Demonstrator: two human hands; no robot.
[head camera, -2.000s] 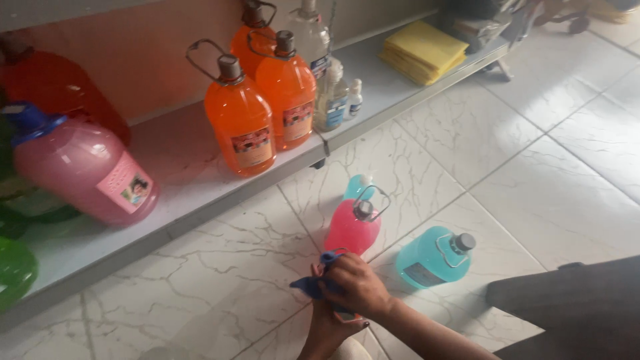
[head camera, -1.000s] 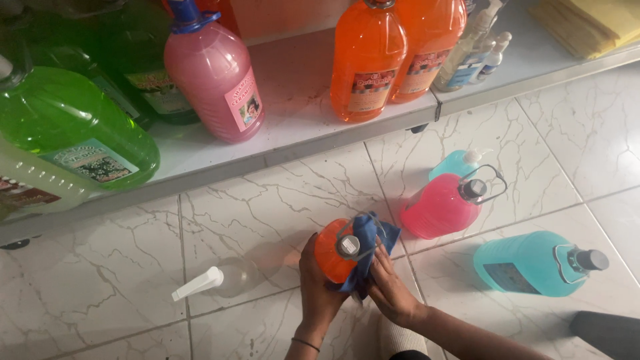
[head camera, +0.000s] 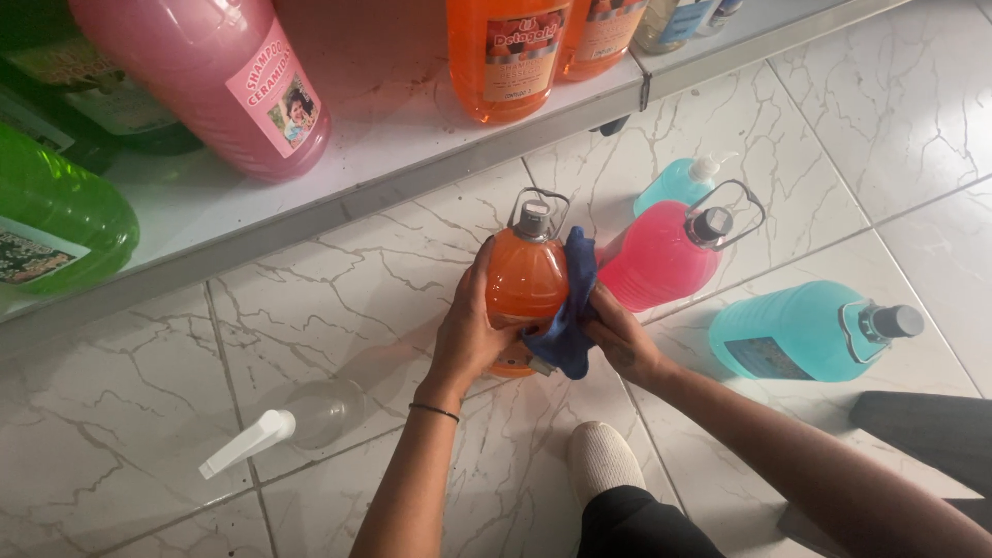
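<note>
An orange plastic bottle (head camera: 527, 279) with a grey cap and carrying loop is between my hands, upright or nearly so. My left hand (head camera: 469, 318) grips its left side. My right hand (head camera: 624, 337) holds a blue cloth (head camera: 573, 310) against the bottle's right side; the cloth hides part of the label. Just right of the cloth stands a pink bottle (head camera: 663, 256) with a raised loop. Behind that is a small light-blue pump bottle (head camera: 678, 186), and farther right a large turquoise bottle (head camera: 790, 333).
A clear spray bottle (head camera: 329, 411) with a white nozzle stands on the tiled floor at the left. The low shelf (head camera: 372, 159) carries a pink shampoo bottle (head camera: 225, 85), green bottles (head camera: 70, 201) and orange bottles (head camera: 504, 54). Grey furniture legs (head camera: 922, 434) are at the lower right, near my foot (head camera: 604, 461).
The blue cloth, bunched over the bottle's top two seconds ago, is now at its right side, leaving the cap uncovered. The view has shifted and come closer.
</note>
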